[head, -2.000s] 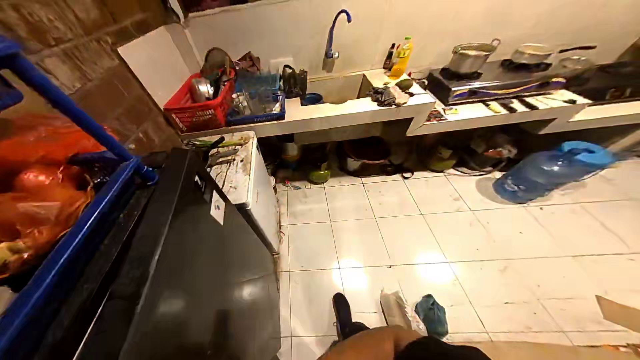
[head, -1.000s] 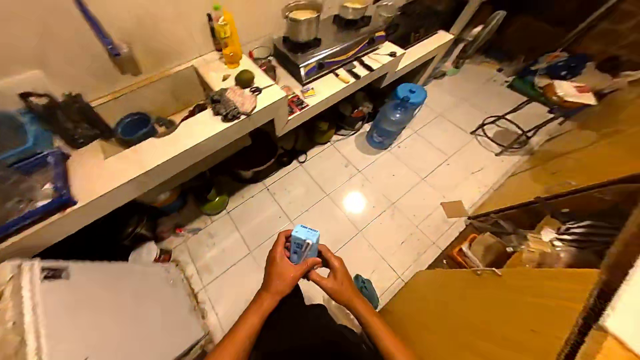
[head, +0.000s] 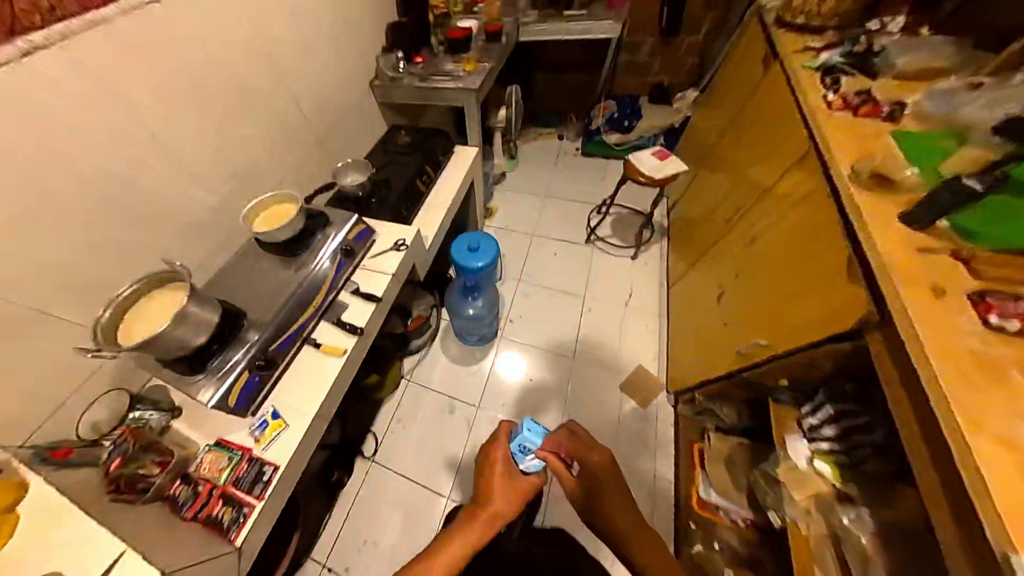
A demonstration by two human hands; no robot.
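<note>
A small light-blue box is held low over the tiled floor, in front of my body. My left hand grips it from the left side, fingers wrapped around it. The fingertips of my right hand pinch at the box's right edge; whether they hold a flap cannot be made out. To the left, a two-burner gas stove carries a large aluminium pot and a smaller pot, both with pale contents.
Knives, scissors and sachets lie along the counter edge. A blue water jug stands on the floor, with a stool beyond. A wooden cabinet borders the right side, its lower shelf cluttered.
The view has swung right along the counter. Two seconds ago neither the box nor my hands plainly showed; one second ago both hands were on it. My right fingers now pinch its edge.
</note>
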